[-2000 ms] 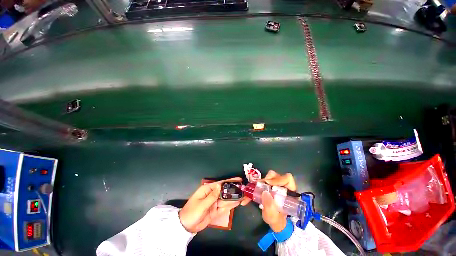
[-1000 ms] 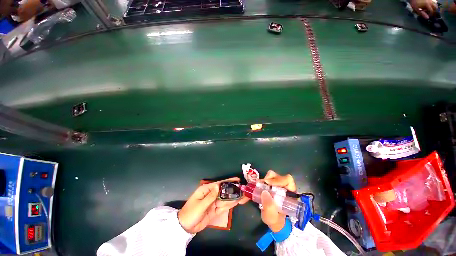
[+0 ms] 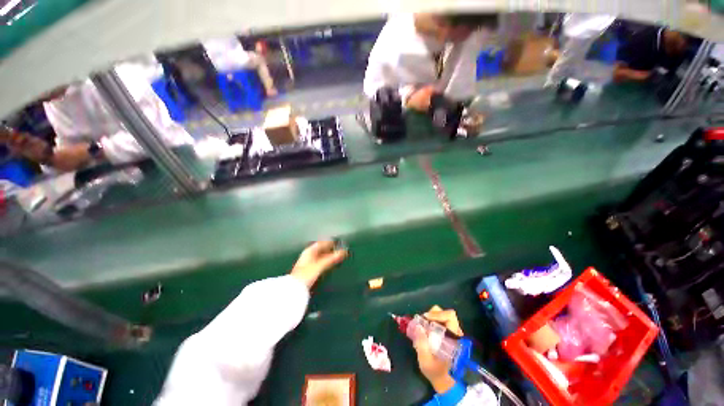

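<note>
My left hand [image 3: 319, 260] reaches over the green conveyor belt with the small dark part [image 3: 340, 245] at its fingertips; the part is blurred and partly covered. My right hand [image 3: 431, 357] holds the glue dispensing syringe [image 3: 439, 342], its red tip pointing up and left, above the bench. The wooden block [image 3: 329, 390] lies on the bench at the bottom edge, with a red-brown rim and pale centre, and no part on it. A crumpled tissue with red marks [image 3: 376, 354] lies between the block and the syringe.
Red basket [image 3: 516, 354] with bags and a blue controller [image 3: 496, 304] stand at right, black racks [image 3: 675, 230] beyond. Another blue controller [image 3: 59, 381] is at lower left. Small parts [image 3: 390, 170] lie on the belt. Black tray [image 3: 278, 162] and people are across the line.
The view has tilted up. My left hand has moved from the block out over the belt with the dark part. The syringe tip is now away from the part, still in my right hand.
</note>
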